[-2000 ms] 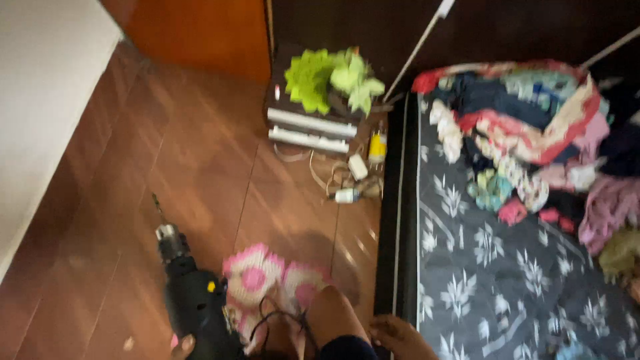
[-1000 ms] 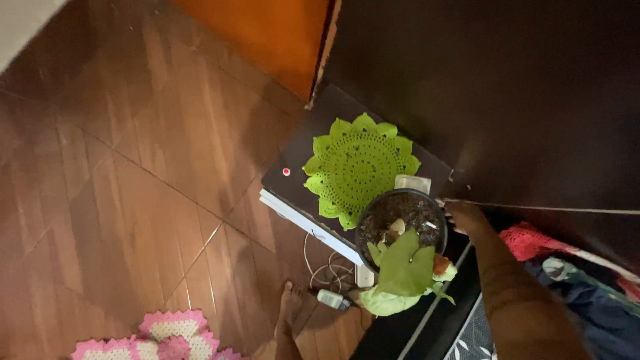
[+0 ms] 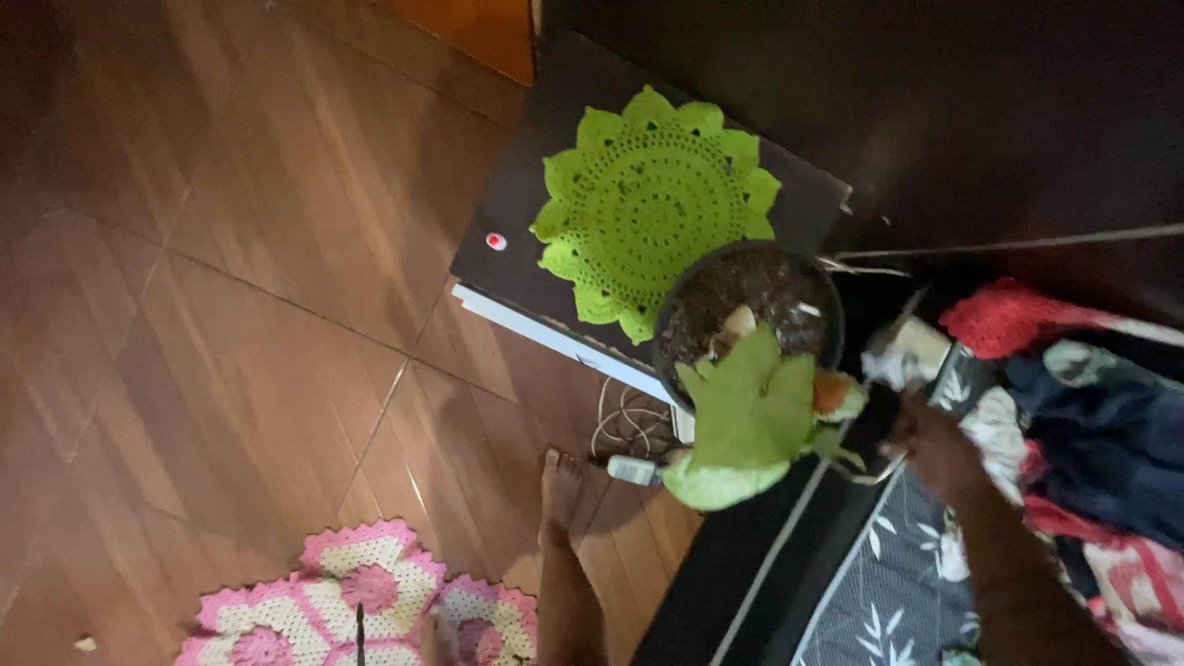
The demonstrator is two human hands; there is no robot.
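Note:
My right hand, blurred, is at the bed's edge, right of the potted plant. Its fingers are against a dark object; whether they grip it is unclear. A pale, boxy object and a thin cord lie close by. The black plant pot, with soil and broad green leaves, stands at the corner of a dark low cabinet, overlapping a green crocheted doily. My left hand is out of view; a drill bit shows at the bottom edge.
A mattress with piled clothes lies at the right. On the wooden floor are a pink and white crocheted rug, coiled cables and a white bottle-like object. A bare foot is near them.
My right hand has moved from beside the pot toward the bed. The pale boxy object, behind the pot one second ago, is now at the bed's edge. The drill body and left hand have left view.

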